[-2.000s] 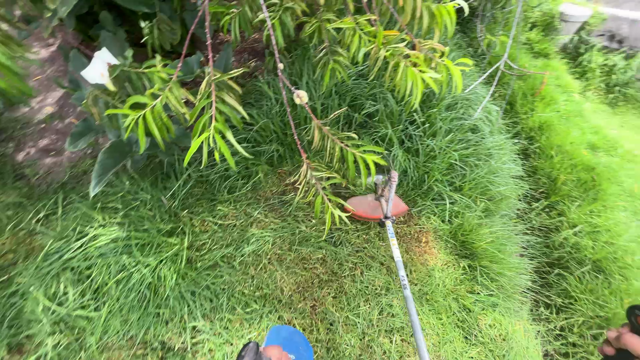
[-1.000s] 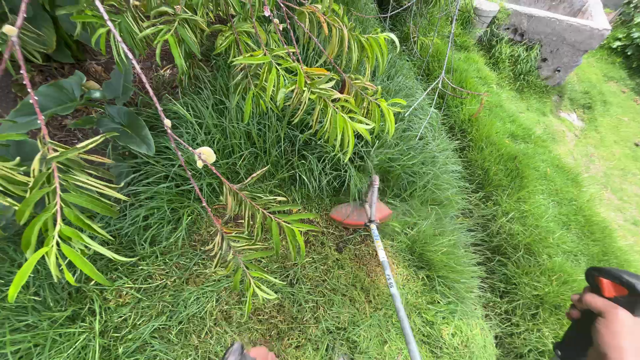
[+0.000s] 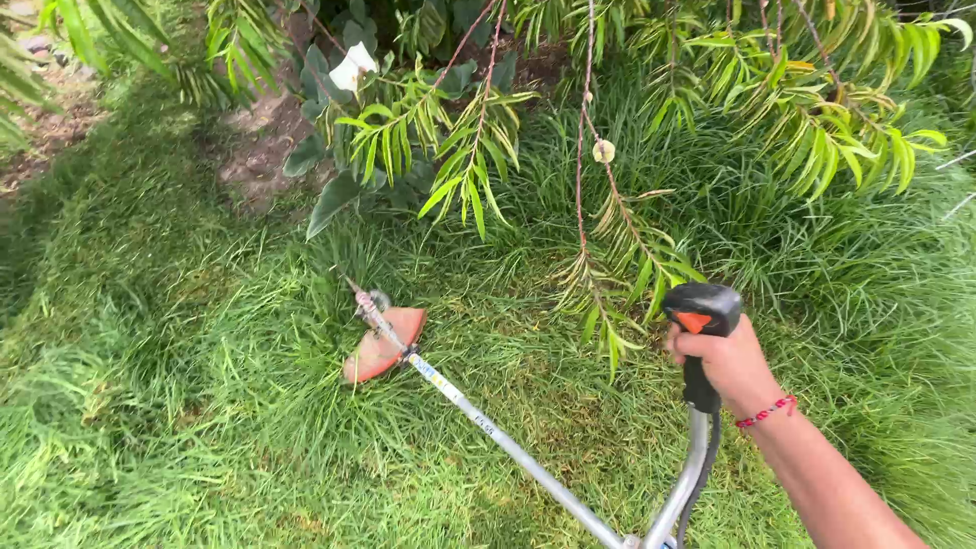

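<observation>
My right hand [image 3: 724, 362], with a red braided bracelet at the wrist, grips the black control handle [image 3: 703, 393] of a brush cutter. A bent metal handlebar [image 3: 686, 480] joins that handle to the long metal shaft [image 3: 518, 456] at the bottom edge. The shaft runs up and left to an orange guard [image 3: 386, 345], whose cutting head lies among the grass left of centre. My left hand is out of view.
Leafy branches [image 3: 591, 191] hang from above between the guard and my right hand. Tall grass [image 3: 747, 198] grows at the right, with cut grass [image 3: 534, 381] in the middle. A white flower [image 3: 353, 67] and broad leaves stand near bare soil [image 3: 263, 145].
The cutter's guard has swung to the left in the view, its shaft now slanting. My right hand and its handle, at the right edge before, now show whole. The view has shifted left.
</observation>
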